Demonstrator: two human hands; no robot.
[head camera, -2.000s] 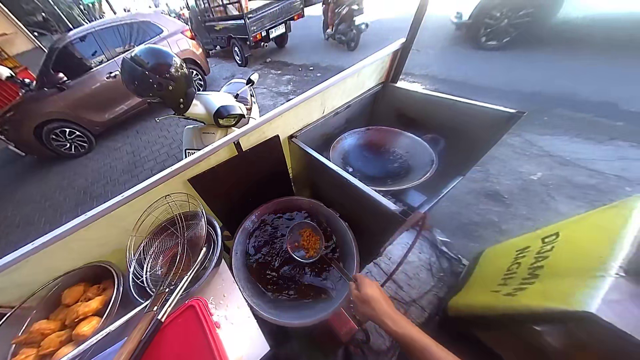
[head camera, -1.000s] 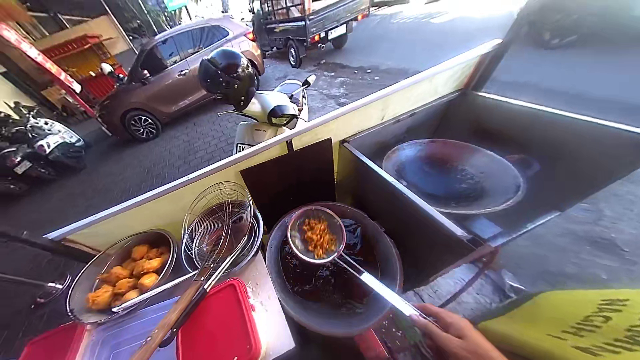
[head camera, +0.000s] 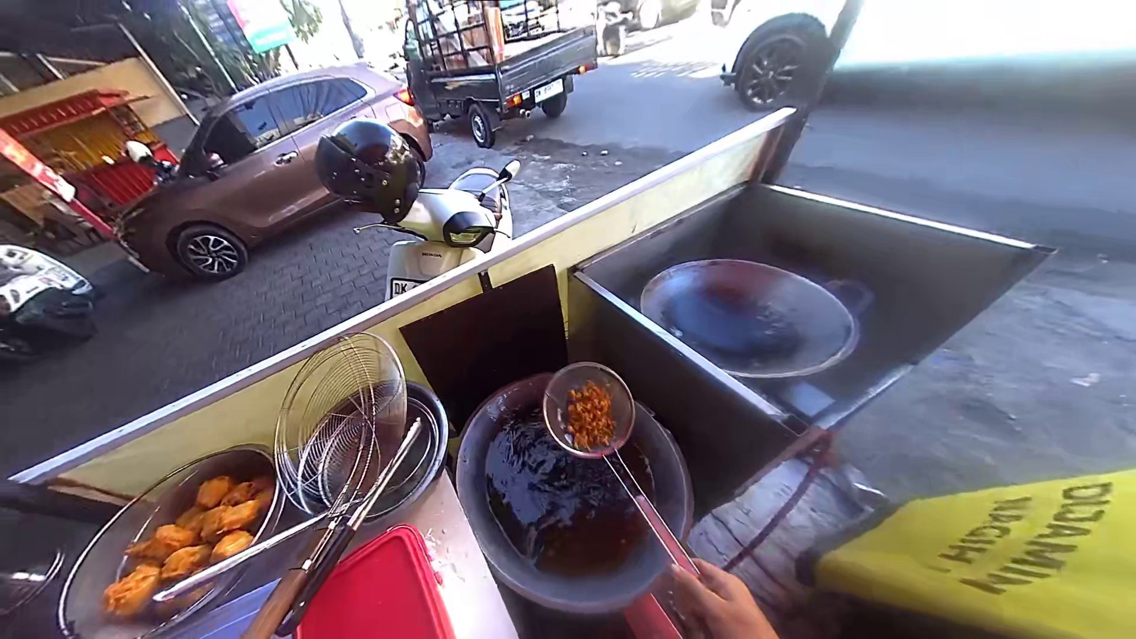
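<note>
My right hand grips the handle of a round mesh strainer at the lower right of centre. Small browned fried bits lie in the strainer, which is over the far right part of a wok of dark oil. My left hand is out of view. Left of the wok, a wire skimmer with a wooden handle and metal tongs rest across a metal pot. Golden fried pieces fill part of a metal bowl at the lower left.
A red plastic lid lies beside the wok. A second wok sits in the metal-walled bay at right. Beyond the cart's edge stand a scooter with a black helmet, a brown car and a truck. A yellow cover is at lower right.
The strainer with fried bits was low over the middle of the oil two seconds ago; it is now above the wok's far right side, still in my right hand.
</note>
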